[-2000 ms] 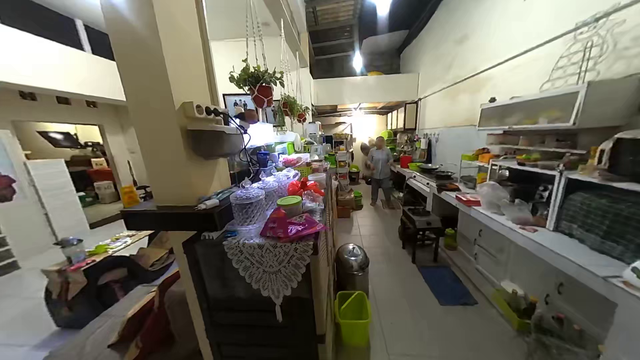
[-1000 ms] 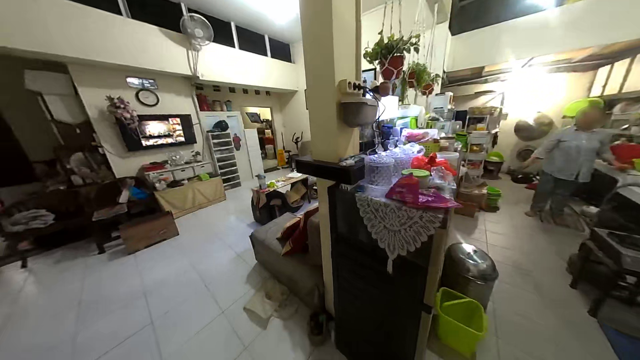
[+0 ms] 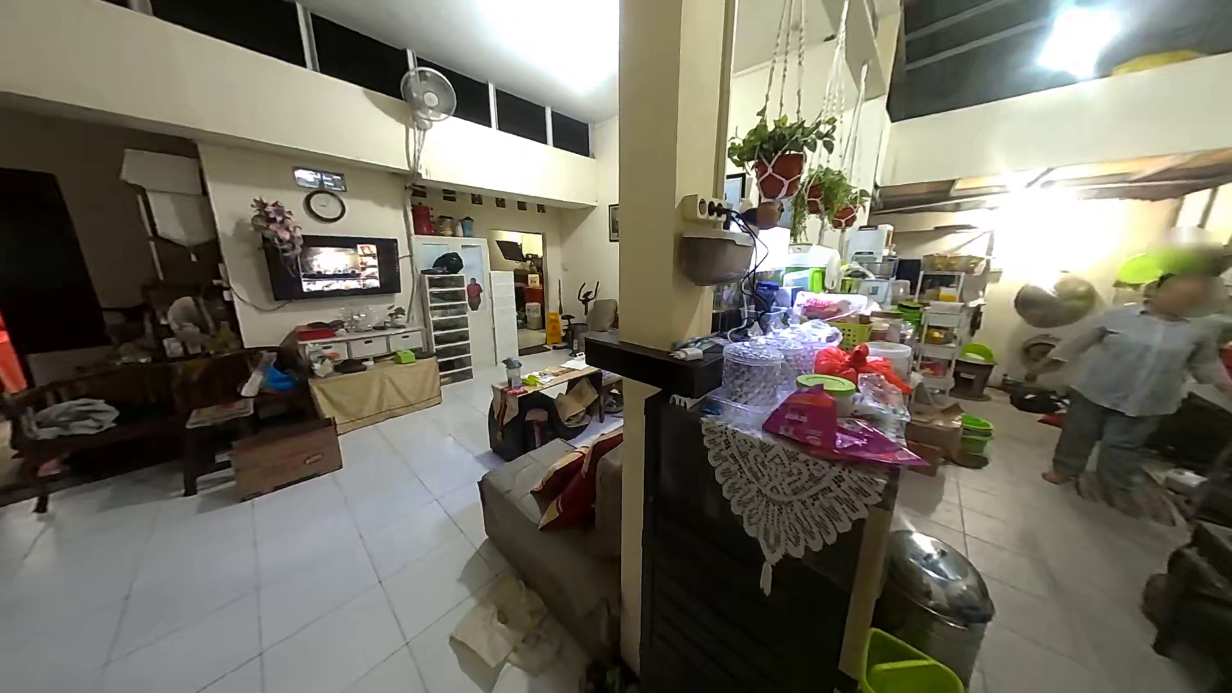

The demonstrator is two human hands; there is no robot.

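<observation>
Neither my left hand nor my right hand shows in the head view. Closest ahead stands a dark cabinet (image 3: 741, 558) against a pillar (image 3: 664, 183). A white lace cloth (image 3: 794, 486) hangs over its front. On its top are a pink plastic bag (image 3: 808, 419), a red plastic bag (image 3: 859, 366), a tub with a green lid (image 3: 826, 385) and a clear patterned container (image 3: 751, 373). Plants in red pots (image 3: 780, 176) hang above in macrame holders.
A metal bin (image 3: 934, 577) and a green bin (image 3: 905, 664) stand right of the cabinet. A grey sofa (image 3: 539, 510) is at its left, with a cloth (image 3: 500, 621) on the floor. Another person (image 3: 1131, 375) stands at the right. A cardboard box (image 3: 287, 457) lies farther left.
The view has swung left from the kitchen aisle to the living area. The other person, who stood in the aisle, now appears larger at the right edge.
</observation>
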